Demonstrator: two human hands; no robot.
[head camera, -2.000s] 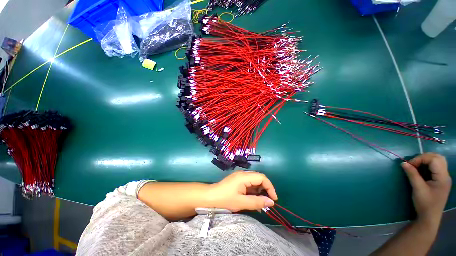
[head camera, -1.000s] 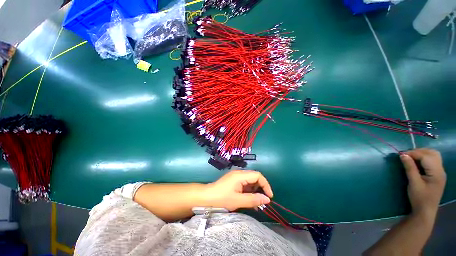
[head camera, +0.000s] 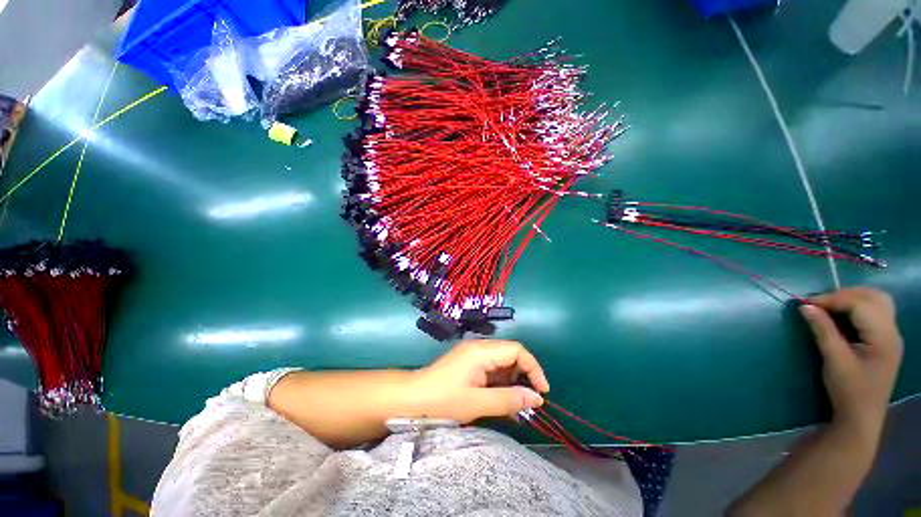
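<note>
My left hand (head camera: 490, 382) is at the table's front edge, with thumb and fingers closed on the housing end of a wire harness; its red wires (head camera: 571, 434) trail right over the edge. The housing is mostly hidden by the fingers. My right hand (head camera: 856, 333), at the right, pinches the end of a single red lead (head camera: 722, 263) between thumb and finger. The lead stretches up-left to beside the black housing (head camera: 616, 209) of a set-apart harness (head camera: 742, 227) lying on the table. I cannot tell whether it is attached there.
A large harness pile (head camera: 465, 182) fans across the middle of the green table (head camera: 242, 273). A side bundle (head camera: 63, 323) lies far left. At the back are a blue bin (head camera: 202, 40), a clear bag of dark parts (head camera: 315, 76), a yellow block (head camera: 282, 132) and another blue bin (head camera: 729, 5).
The table and the things on it have shifted slightly left in view. My right hand is slightly higher in view, still on the red lead. My left hand keeps its grip.
</note>
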